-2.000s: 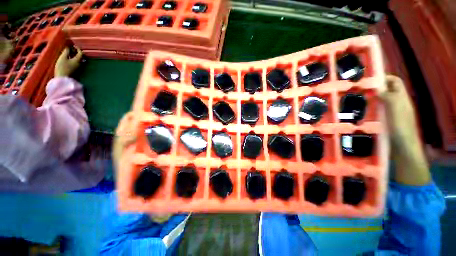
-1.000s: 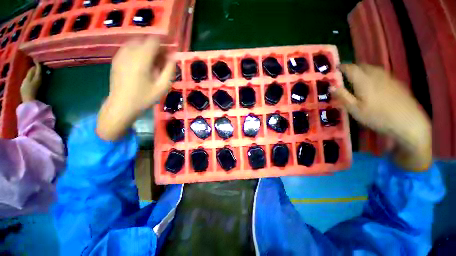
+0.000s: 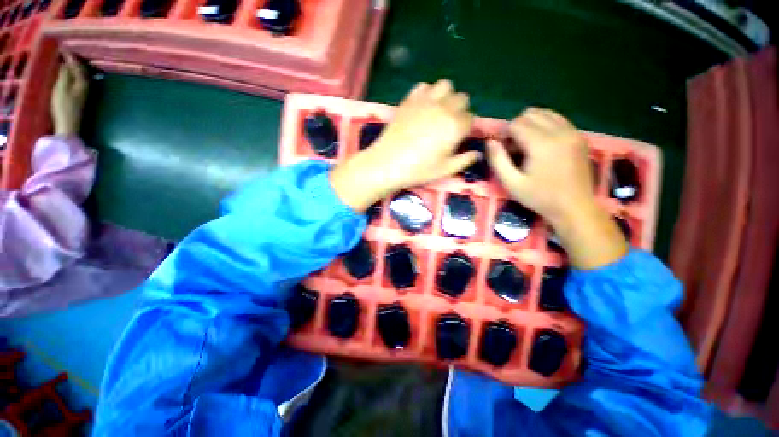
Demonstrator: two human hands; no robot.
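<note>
A salmon-pink foam tray [image 3: 427, 358] lies in front of me on the green surface, slightly turned. Black watch heads sit in its square pockets, and several reflect light, such as the watch head [image 3: 459, 215] near the middle. My left hand [image 3: 421, 135] and my right hand [image 3: 547, 162] are over the tray's far rows, close together. Thumb and fingers of both are curled around the top-row area. A dark watch head [image 3: 475, 160] shows between my thumbs. My fingers and the blur hide whether either hand grips one.
Stacked trays [image 3: 205, 55] with watch heads stand at the back left. Red-pink slabs [image 3: 726, 213] stand at the right. Another person's hand [image 3: 68, 98] and pink sleeve are at the far left. A metal rail [image 3: 717, 21] runs along the far right edge of the green surface [image 3: 512, 60].
The tray, held up in both hands earlier, now lies lower and turned. My hands have left its sides and come together over its far rows.
</note>
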